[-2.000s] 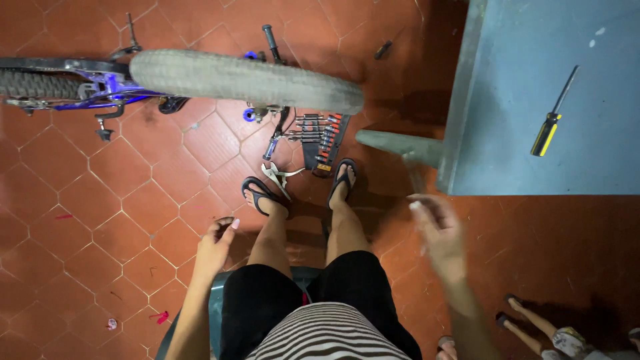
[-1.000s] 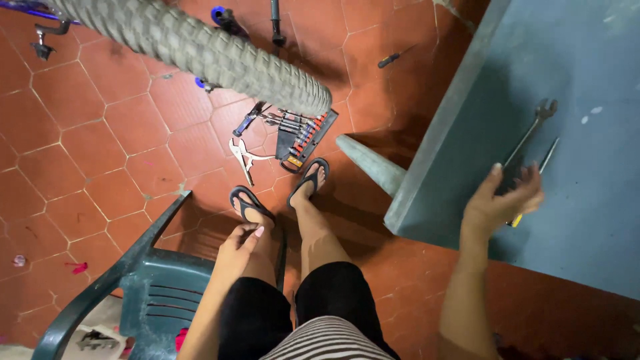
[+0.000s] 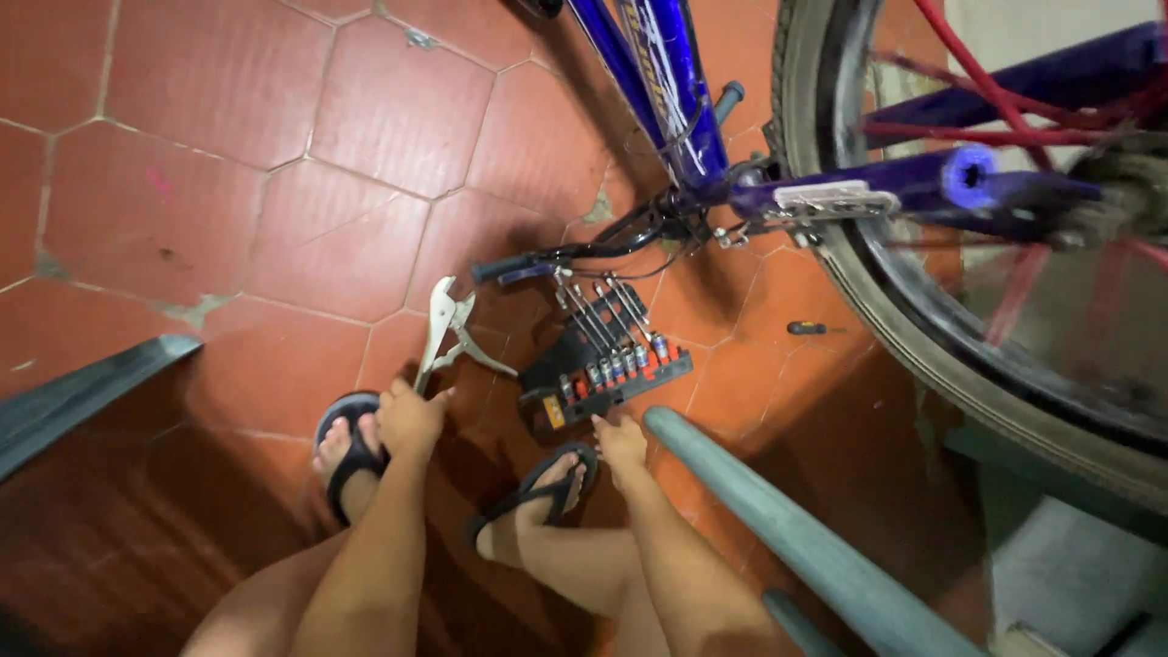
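My left hand [image 3: 411,422] reaches down beside the handle end of silver locking pliers [image 3: 442,319]; whether its fingers grip them cannot be made out. To the right, my right hand [image 3: 622,442] is at the near edge of a black socket tray [image 3: 630,388], fingers partly curled. Several metal sockets [image 3: 619,367] stand in a row on that tray, with red parts among them. Beyond them, several thin metal tools [image 3: 593,315] lie side by side on the black holder. A bicycle handlebar grip [image 3: 502,269] rests just past the tools.
A blue bicycle frame [image 3: 680,91] and a large wheel [image 3: 912,351] fill the upper right. A table leg [image 3: 776,511] slants in close to my right arm. At the left is a green chair part [image 3: 100,392]. A small screwdriver [image 3: 807,328] lies on the tiled floor.
My right hand was over the blue table near a wrench and a screwdriver; now it is low by the socket tray. My left hand has moved down toward the pliers. The view has shifted strongly.
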